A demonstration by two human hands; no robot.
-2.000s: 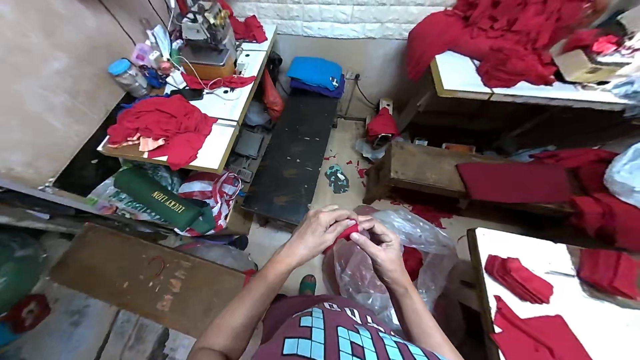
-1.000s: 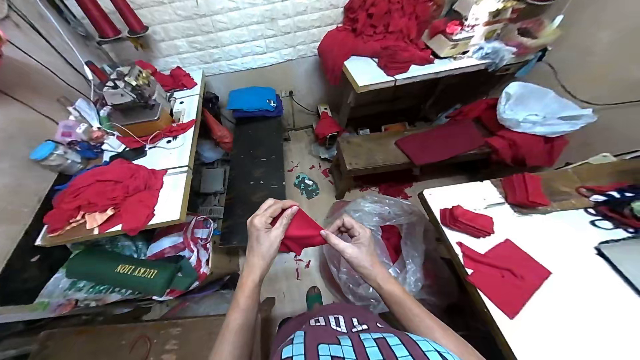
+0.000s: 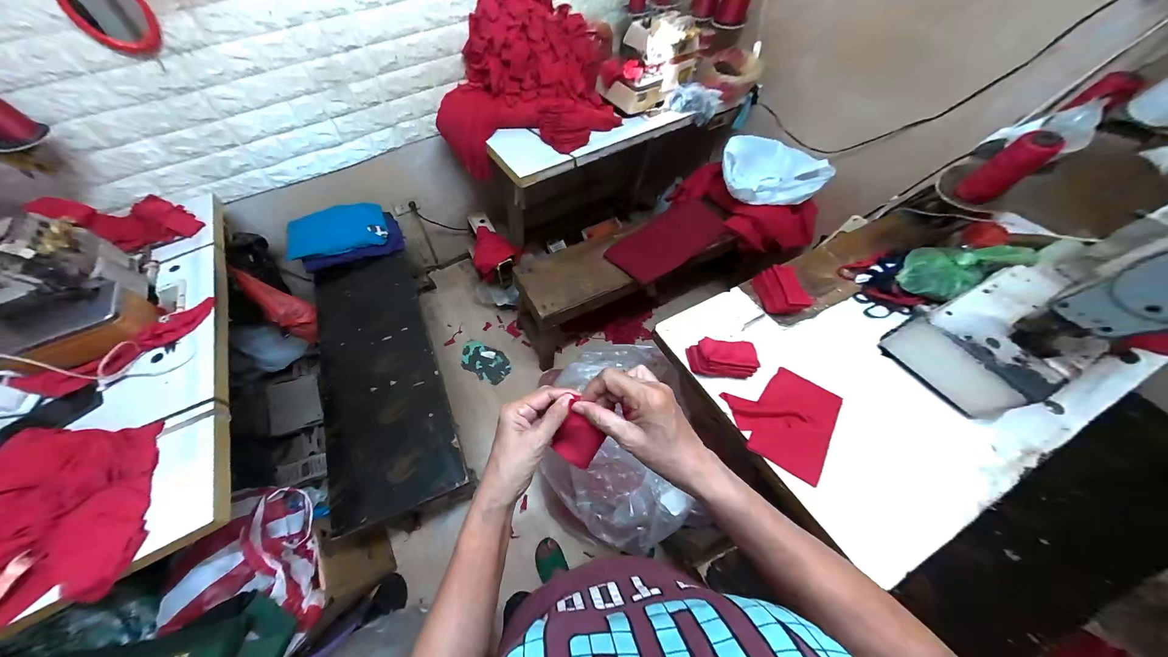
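A small piece of red fabric (image 3: 578,442) hangs between my two hands, above a clear plastic bag (image 3: 630,511) on the floor. My left hand (image 3: 529,433) pinches its upper left edge between thumb and fingers. At the top right edge, my right hand (image 3: 639,415) grips it with thumb and index finger. On the white table at the right lie a stack of folded red fabric pieces (image 3: 723,357) and a flat red piece (image 3: 796,422).
A sewing machine (image 3: 995,338) stands on the right table; another (image 3: 64,292) is at the left. A dark bench (image 3: 383,392) and a wooden bench (image 3: 584,278) stand ahead. Red fabric heaps (image 3: 534,73) cover part of the far table.
The red fabric was bunched between my hands, then spread out, and now hangs as a smaller piece with my hands closer together. The view has swung to the right.
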